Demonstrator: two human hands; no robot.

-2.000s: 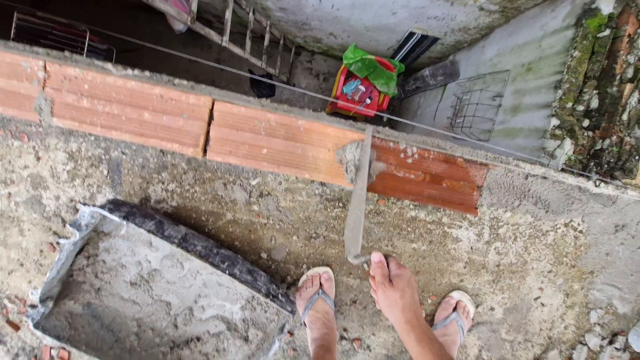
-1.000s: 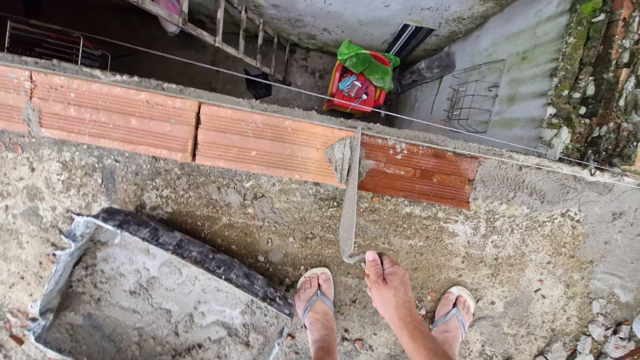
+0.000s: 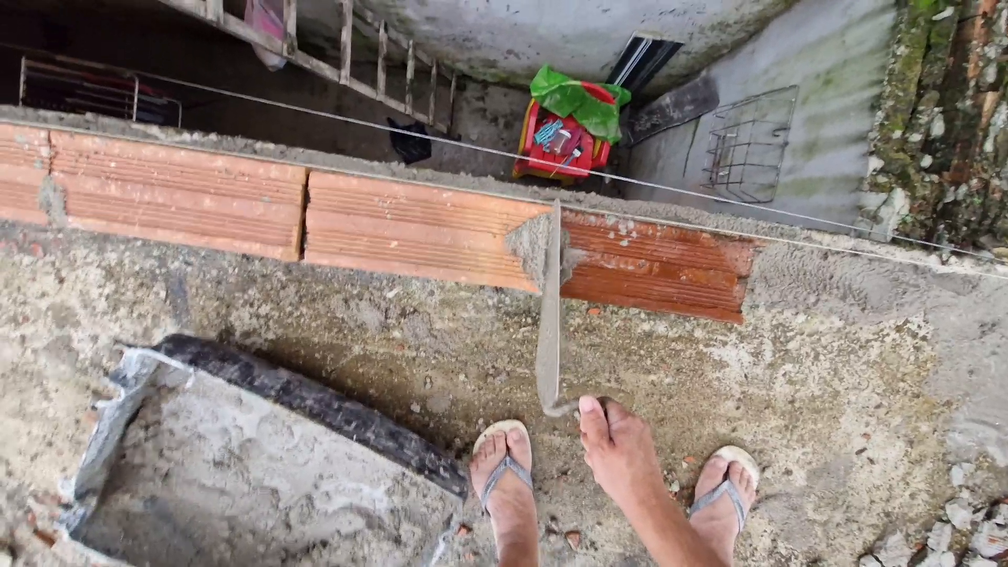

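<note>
My right hand [image 3: 618,445], low and right of centre, is closed around the handle of a mortar-coated brick trowel [image 3: 550,331]. The trowel's blade stands edge-on, its tip end over the joint between a pale hollow clay brick [image 3: 425,228] and a darker, wet-looking one [image 3: 661,264]. A patch of grey mortar [image 3: 529,246] lies at that joint, on both sides of the blade. Another clay brick [image 3: 173,193] continues the row leftward, past an open dark gap. Wet mortar [image 3: 835,279] is spread right of the dark brick. My left hand is not in view.
A trough of mortar [image 3: 307,386] lies at lower left, beside my sandalled feet [image 3: 504,465]. A taut string [image 3: 339,116] crosses above the bricks. Beyond the row is a lower area with a wooden ladder [image 3: 346,47], a red plastic stool [image 3: 543,157] and a wire rack [image 3: 748,146]. Rubble [image 3: 957,520] lies lower right.
</note>
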